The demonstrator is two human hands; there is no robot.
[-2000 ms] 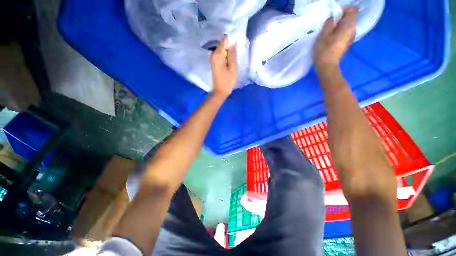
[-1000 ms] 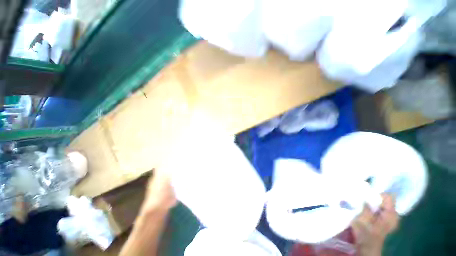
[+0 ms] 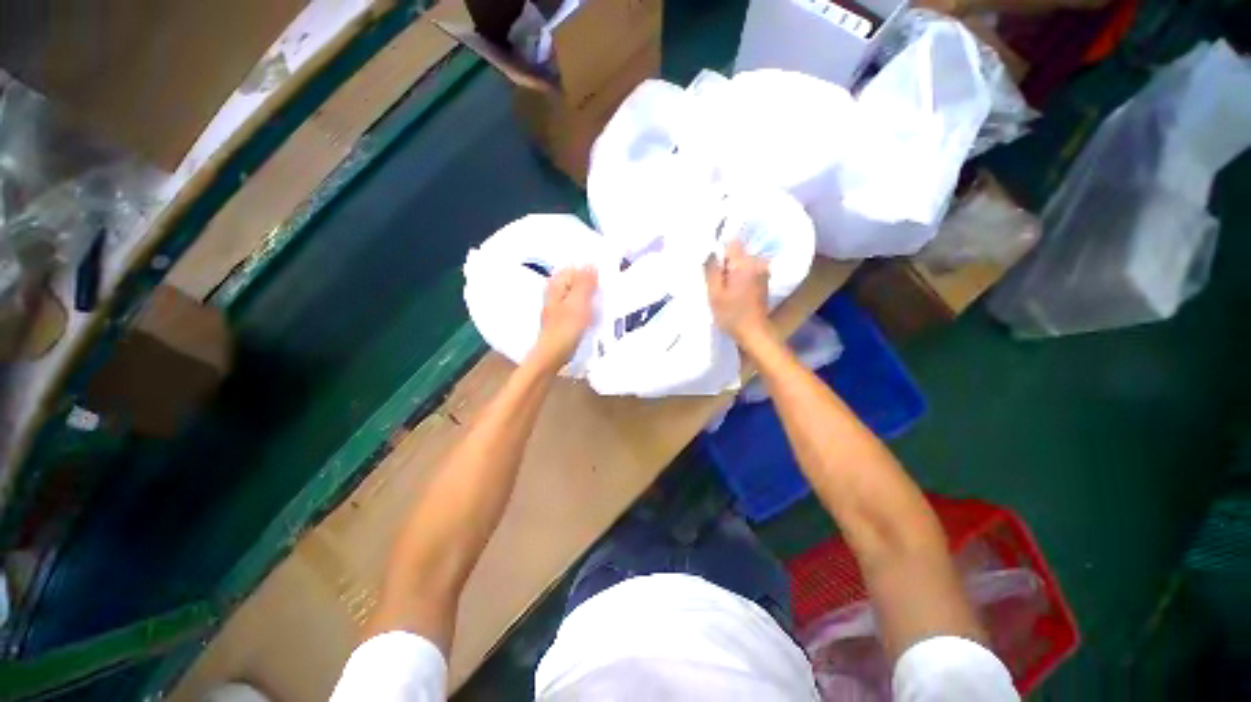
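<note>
Several foam-wrapped items sit bunched at the far end of the cardboard bench cover, white and rounded, with dark slits where the foam gathers. My left hand grips gathered foam on the left bundle. My right hand grips foam on a bundle to the right. A middle bundle lies between my hands. More white bundles stand behind. The contents are mostly hidden by the foam.
A carton stands open beyond the bundles, with a white box beside it. The blue bin and red crate are below on the right. The dark green trough runs along the left. A clear plastic bag lies far right.
The view moved from the blue bin to the bench. The bundles in my hands moved from the bin, across in front of the bench, to the other bundles at its far end.
</note>
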